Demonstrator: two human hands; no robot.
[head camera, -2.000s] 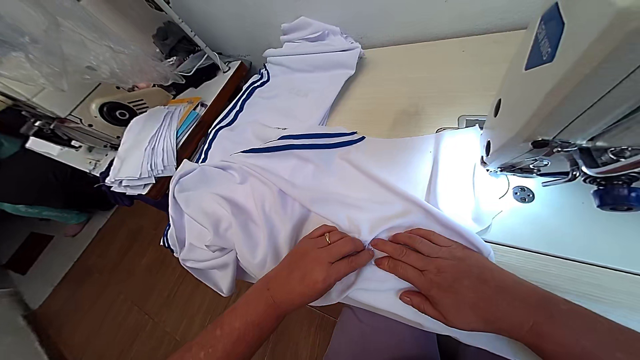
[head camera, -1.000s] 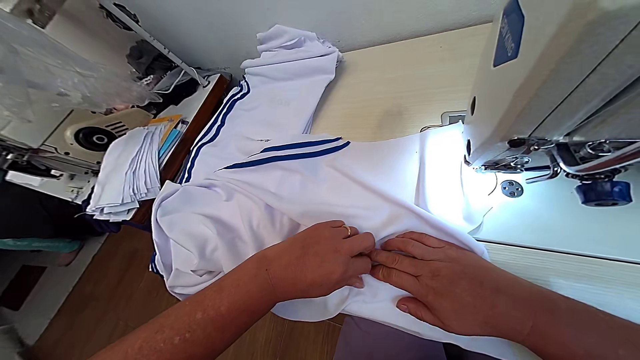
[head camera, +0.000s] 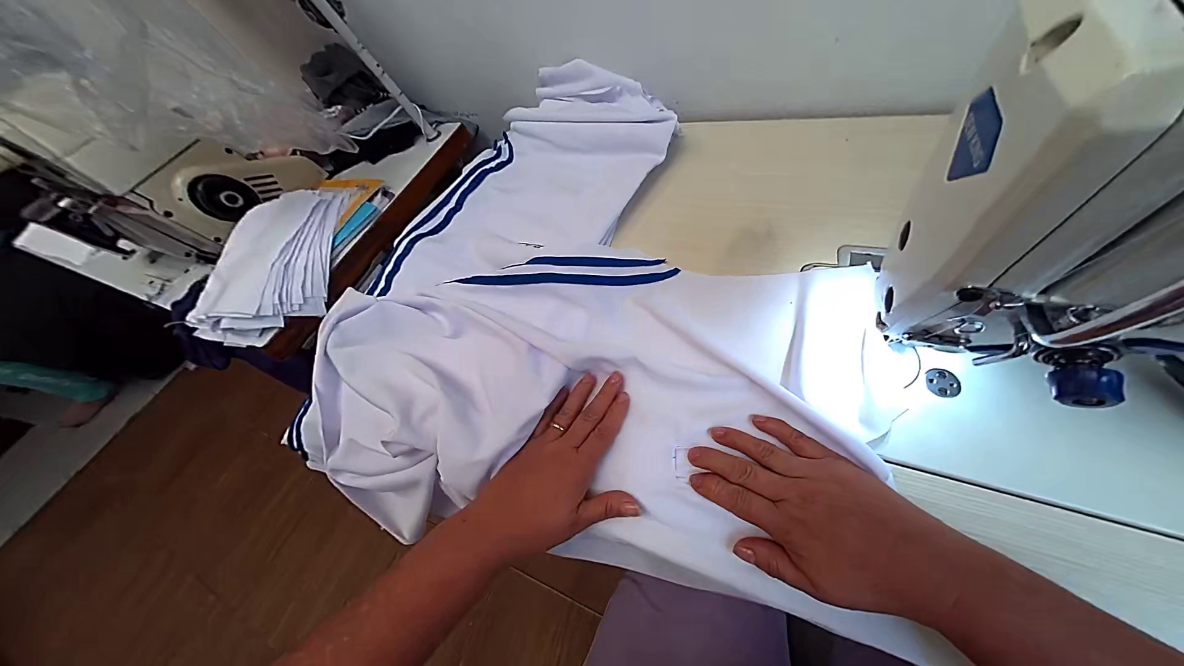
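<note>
A white garment with dark blue stripes (head camera: 647, 333) lies across the table, and its near edge hangs over toward my lap. My left hand (head camera: 560, 462) rests flat on the cloth with its fingers apart, a ring on one finger. To its right my right hand (head camera: 795, 504) also lies flat on the cloth. A small stitched rectangular mark (head camera: 683, 462) shows just beside the right fingertips. The garment's right end sits under the lit needle area of a sewing machine (head camera: 1045, 203); the needle itself is lost in glare.
At the left, a stack of white cloth pieces (head camera: 268, 264) lies by a second sewing machine (head camera: 222, 190). Clear plastic (head camera: 185, 74) hangs above it. A pale wooden tabletop (head camera: 786, 176) meets the wall. Part of another person's foot (head camera: 88, 410) shows at the far left.
My hands, close together on the cloth earlier, are now apart, the left one farther left. The fingers have spread flat, and the small rectangular mark between them has come into sight.
</note>
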